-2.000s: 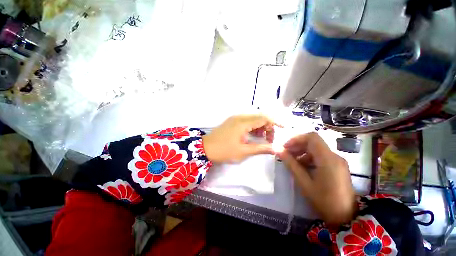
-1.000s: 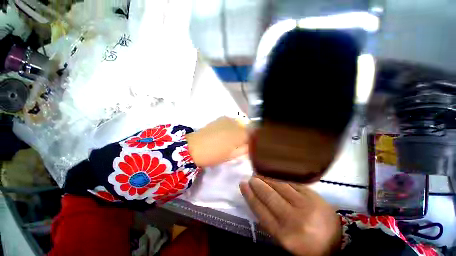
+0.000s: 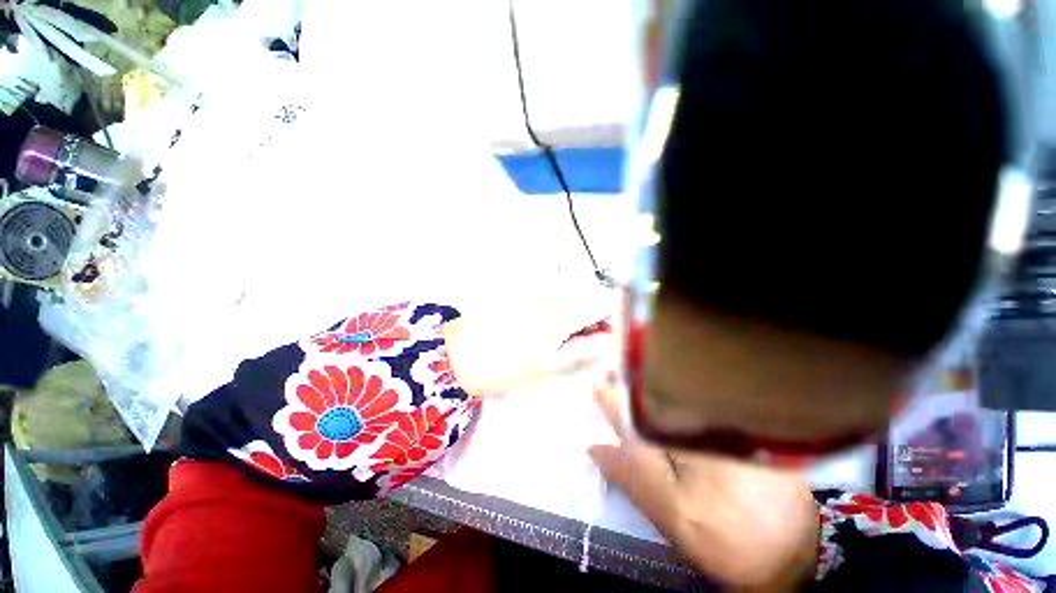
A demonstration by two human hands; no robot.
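Observation:
White fabric (image 3: 521, 446) lies at the table's front edge, strongly overexposed. A narrow white strip (image 3: 586, 544) hangs over that edge. My left hand (image 3: 521, 345) is at the fabric's far side; its fingers are washed out, so any grip is unclear. My right hand (image 3: 724, 504) is low on the right, with visible fingertips apart at the fabric and nothing seen gripped. A dark-haired head with red-framed glasses (image 3: 753, 446) covers the machine's needle area and part of my right hand.
The machine's blue stripe (image 3: 567, 170) shows beside the head. A large white fabric pile (image 3: 347, 151) and clear plastic bag (image 3: 127, 348) are left. A purple-topped bottle (image 3: 70, 160) stands by a handwheel (image 3: 37, 241). A phone (image 3: 947, 454) lies right. A grey tape measure (image 3: 498, 515) runs along the edge.
The head has come into view over the machine and then moved right and grown larger. My hands have moved from being close together at the fabric to a little apart, the right one lower.

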